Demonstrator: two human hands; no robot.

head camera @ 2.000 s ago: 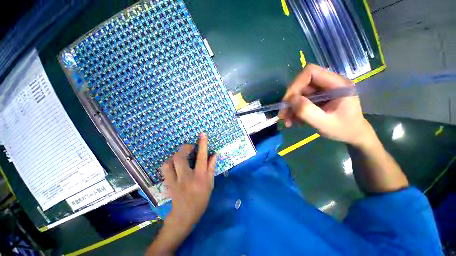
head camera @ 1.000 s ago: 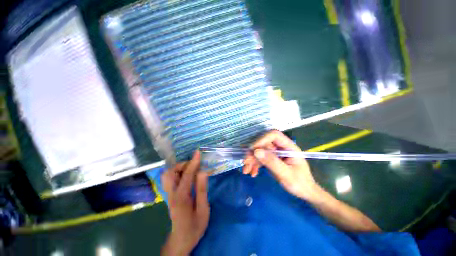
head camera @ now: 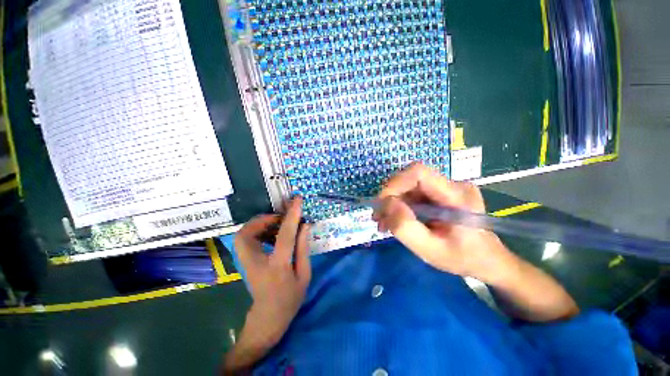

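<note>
The component tray (head camera: 352, 81) lies flat on the green bench, with rows of tiny blue and dark components. A metallic side rail (head camera: 258, 132) runs along its left edge. My right hand (head camera: 441, 220) holds a clear packing tube (head camera: 558, 235) near its tray end; that end lies over the tray's lower rows, and the tube runs out past the right side of the picture. My left hand (head camera: 275, 253) is at the tray's lower left corner, its index fingertip near the tube's end. Whether its fingers hold anything cannot be told.
Printed record sheet (head camera: 128, 110) and label strip (head camera: 184, 218) lie left of the tray. A yellow tag (head camera: 458, 137) and white label (head camera: 466, 161) sit at its right. A tube bundle (head camera: 584, 81) lies at the right bench end. Bluish tubes (head camera: 161, 266) show below the front edge.
The view has shifted, so bench and tray appear more upright. The tube's end has moved from the tray's right edge to its lower left rows, near my left fingertip.
</note>
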